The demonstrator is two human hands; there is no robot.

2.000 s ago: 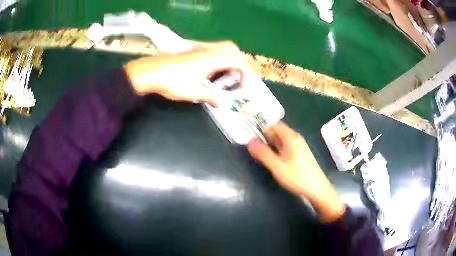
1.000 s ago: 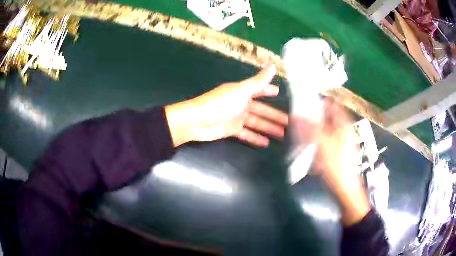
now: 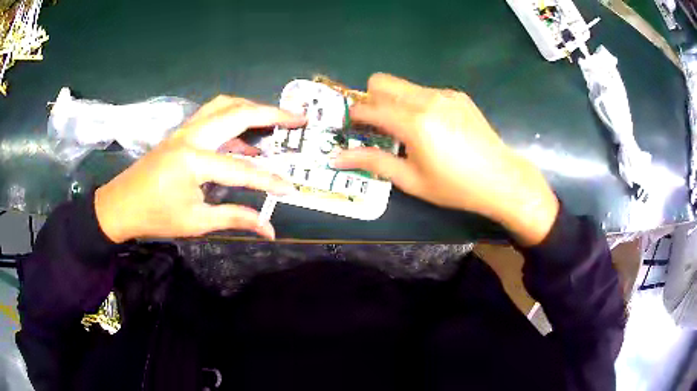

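An open white socket housing (image 3: 367,200) lies on the dark green bench near its front edge. Brass strips (image 3: 325,194) run along its lower side, and a green circuit board (image 3: 371,143) shows at its right, partly under my right fingers. My left hand (image 3: 191,168) holds the housing's left side, fingers spread over it. My right hand (image 3: 451,149) has its fingertips on the housing's upper right part; whether they pinch a small part is hidden. A white lead (image 3: 267,208) sticks out at the lower left. A bagged cord (image 3: 118,122) lies to the left.
Another open white housing (image 3: 547,27) lies at the upper right, with its bagged cord (image 3: 611,107) trailing down. A pile of contact strips (image 3: 21,34) is at the upper left. The bench's front edge (image 3: 336,241) runs just below the housing. Cardboard (image 3: 508,276) shows below it.
The view has shifted down. My right hand has left the white bundle near the belt edge. Both hands are now on an open housing close to the body, with its bagged cord at the left.
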